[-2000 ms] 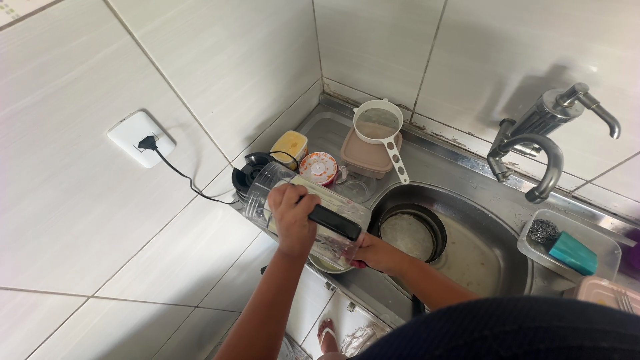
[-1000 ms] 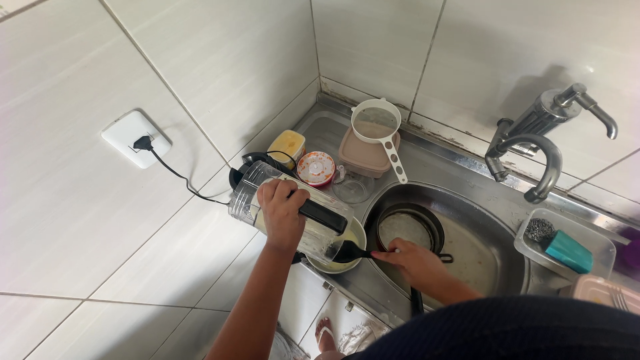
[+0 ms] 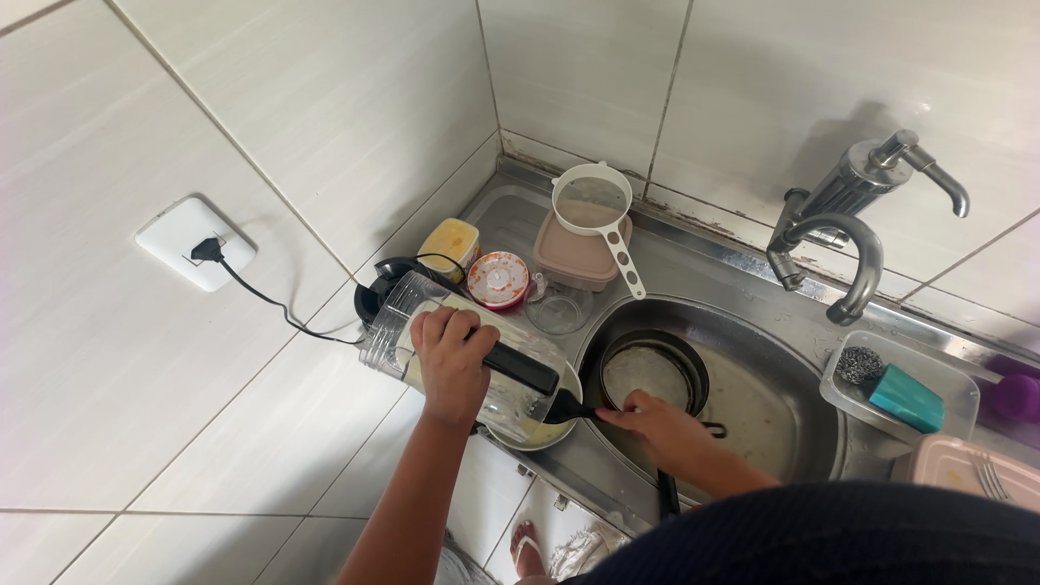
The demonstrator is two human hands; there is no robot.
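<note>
My left hand (image 3: 451, 366) grips the black handle of a clear plastic blender jar (image 3: 414, 325), which is tipped on its side with pale residue on its walls. The jar's mouth end lies over a light bowl (image 3: 561, 426) at the counter's front edge, with pale yellowish content in it. My right hand (image 3: 662, 431) holds a black spatula (image 3: 569, 408), its blade at the jar's mouth. The jar partly hides the bowl. Behind the jar's base end is a black appliance base (image 3: 378, 296).
The steel sink (image 3: 760, 406) holds a dark round pan (image 3: 654, 374). Behind stand a margarine tub (image 3: 449, 244), a spotted lid (image 3: 498, 280), and a white strainer (image 3: 591, 199) on a pink container (image 3: 577, 252). Right are a faucet (image 3: 857, 236) and a tray (image 3: 963, 390) with a sponge (image 3: 908, 398).
My right hand was by the jar's mouth two seconds ago, and has since shifted right, the black spatula coming into clear view. The jar stays tipped over the bowl in my left hand.
</note>
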